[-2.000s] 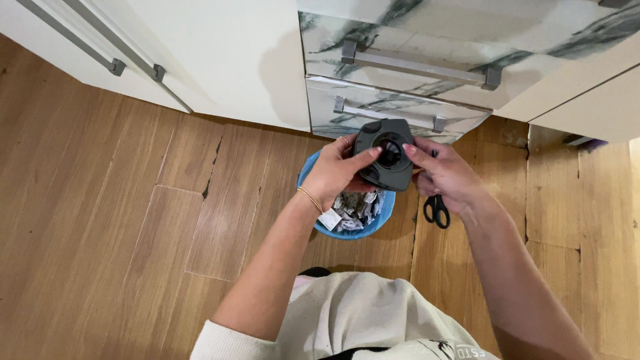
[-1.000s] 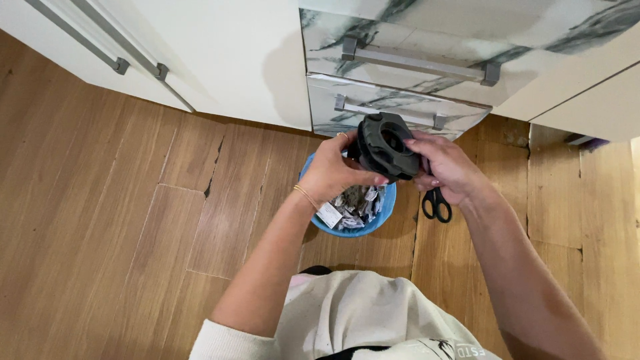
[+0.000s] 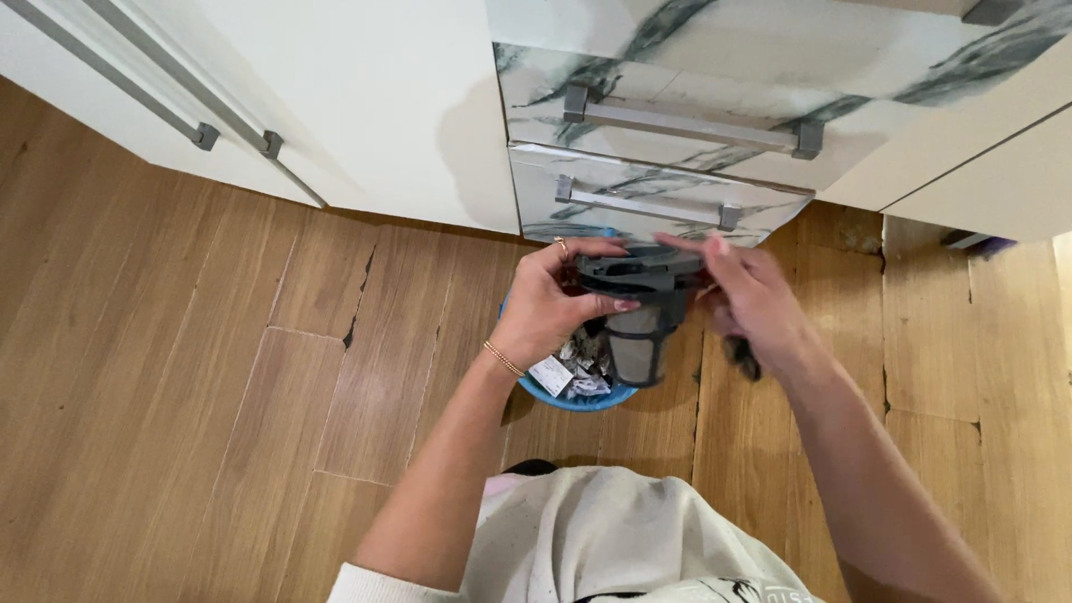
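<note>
My left hand (image 3: 557,293) grips the left side of a dark grey plastic filter holder (image 3: 641,272), with a mesh filter basket (image 3: 636,347) hanging below its rim. At the holder's right side is my right hand (image 3: 749,293), blurred; its lower fingers hold black-handled scissors (image 3: 742,358), whose blades are hidden. Whether this hand also grips the holder cannot be told. Beneath the filter stands a blue basin (image 3: 578,404) of crumpled scraps (image 3: 586,360) and a white printed tag (image 3: 550,375), partly hidden by my left hand and the filter.
Marble-patterned drawers (image 3: 662,180) with metal handles rise just beyond my hands. White cabinet doors (image 3: 377,100) stand to the left and a cream cabinet (image 3: 988,167) to the right. Wooden floorboards (image 3: 209,377) with dark gaps lie around the basin.
The filter holder has tipped from showing its round opening to a side-on view, and its mesh basket has come into sight. My right hand has shifted, with the scissors still in it.
</note>
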